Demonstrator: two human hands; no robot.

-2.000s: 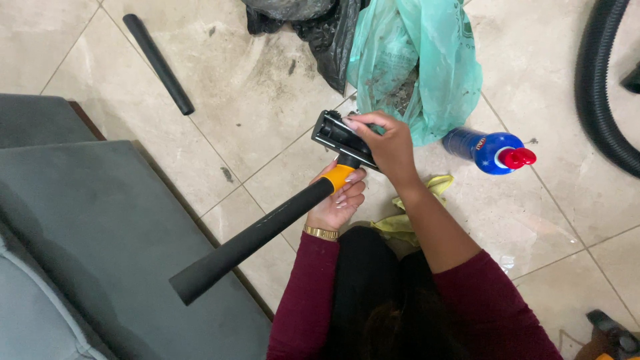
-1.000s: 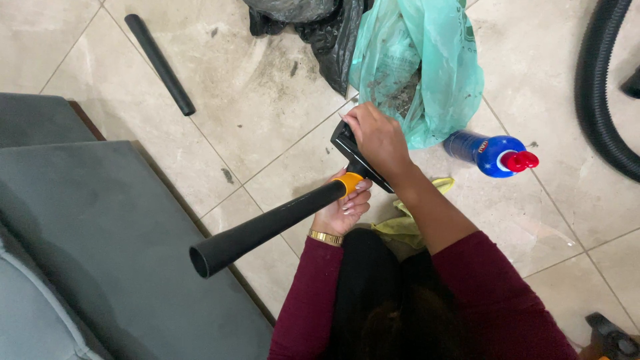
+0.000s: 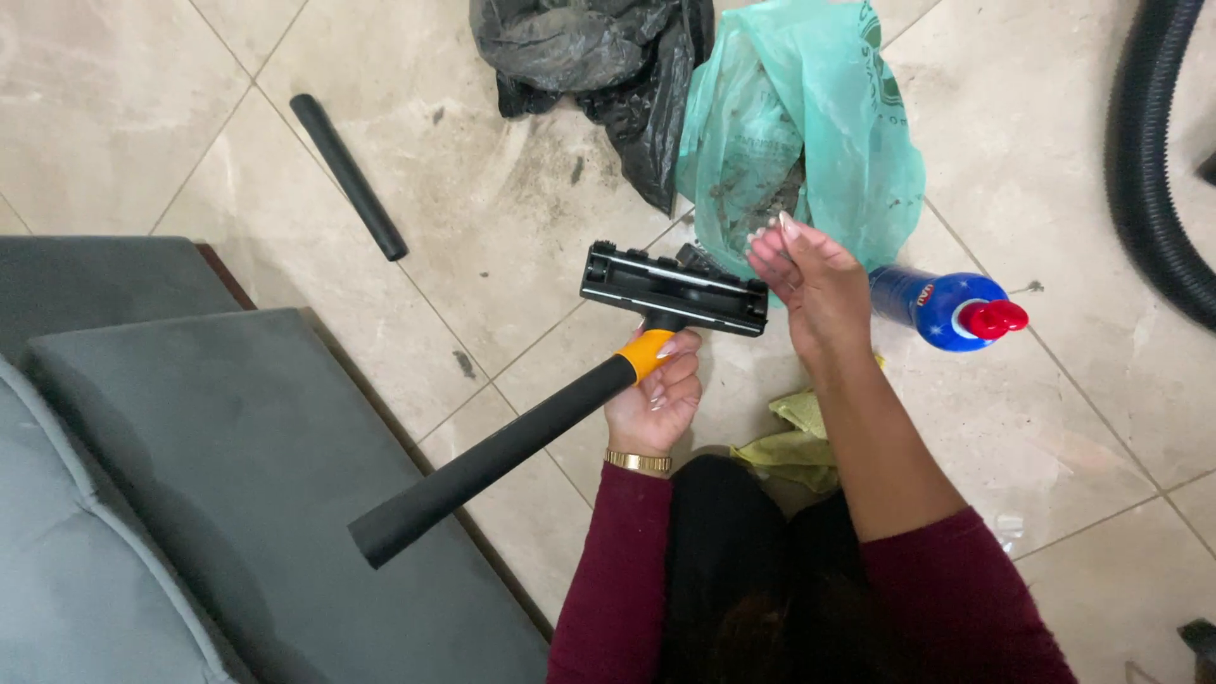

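My left hand grips the yellow collar of a vacuum cleaner floor nozzle, whose black underside faces up. A black tube runs from the collar toward the lower left. Just right of the nozzle, my right hand is raised off it, fingertips bunched at the mouth of a green plastic bag with grey dust and debris inside. Whether the fingers pinch a bit of debris, I cannot tell. Close by stands a blue bottle with a red cap.
A black plastic bag lies beside the green one. Another black tube rests on the dirty tiles. At left is a grey upholstered sofa; at right, a black corrugated hose. A yellow-green cloth lies by my knees.
My right hand has come off the nozzle and moved right, to the green bag. The nozzle's underside, partly covered by that hand before, now shows in full.
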